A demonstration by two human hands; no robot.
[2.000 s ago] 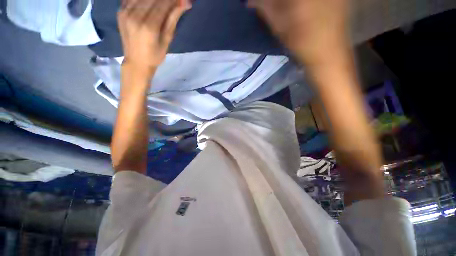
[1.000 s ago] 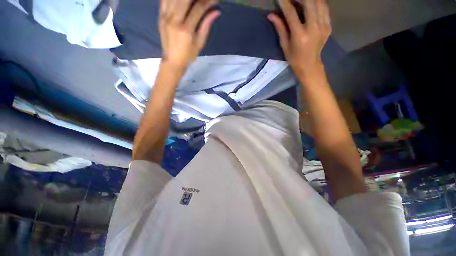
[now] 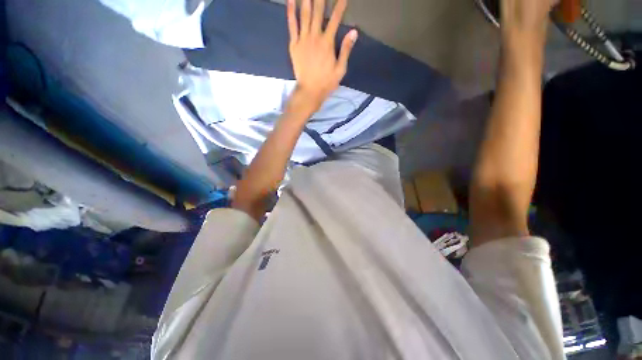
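Observation:
A dark panel (image 3: pixel 394 67) lies across the table at the top of the view, joined to or lying over a pale garment piece (image 3: pixel 246 98) with narrow dark strips. My left hand (image 3: pixel 317 56) rests flat on the dark panel with its fingers spread. My right hand (image 3: pixel 526 8) is at the top edge of the view, partly cut off, at the orange-brown iron handle (image 3: pixel 569 10). The iron's body is out of the picture, so the grip shows only in part.
Another pale cloth piece (image 3: pixel 165 21) lies at the upper left of the grey table cover (image 3: pixel 105 77). A ribbed cord (image 3: pixel 598 46) loops at the upper right. A padded grey roll (image 3: pixel 84 169) and blue edge are on the left.
My right hand has left the dark panel and moved right to the iron handle. My left hand has moved right over the panel, fingers now spread. The iron handle and cord have come into view.

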